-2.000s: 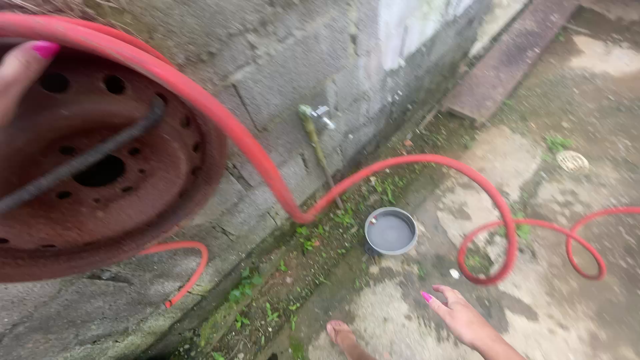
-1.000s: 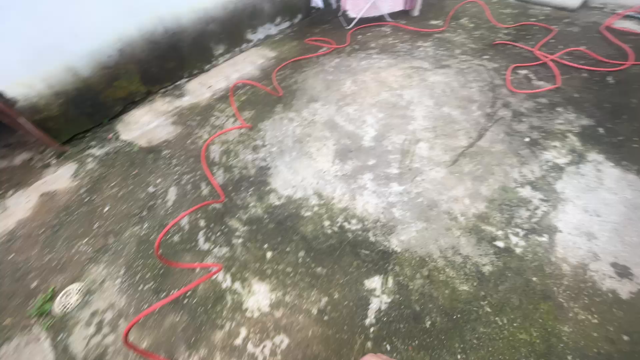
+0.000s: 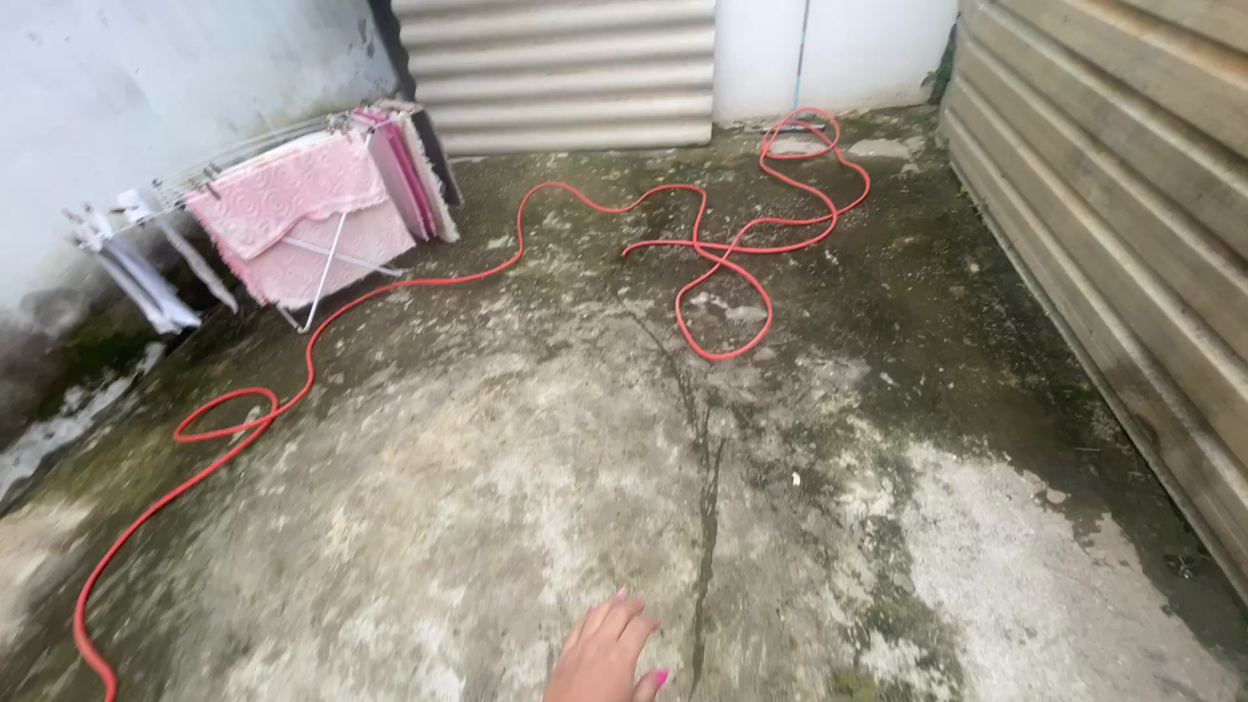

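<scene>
My left hand, seen from the back with pink nails, is at the bottom middle of the view, above the concrete ground. Its fingers are slightly apart and hold nothing. My right hand is out of view. A long red hose lies on the ground in loose bends, running from the lower left, past the drying rack, to the far wall. Part of it makes loops right of centre, where one free end shows. The hose does not touch my hand.
A folding drying rack with pink mats and other cloths stands at the left wall. Corrugated sheets lean at the back, and corrugated panels line the right. A squeegee appears to stand by the far wall.
The view has swung from the block wall, with its tap, grey bowl and rusty wheel rim, to the yard. Two seconds ago a hand was at the hose on the rim; now my left hand is empty.
</scene>
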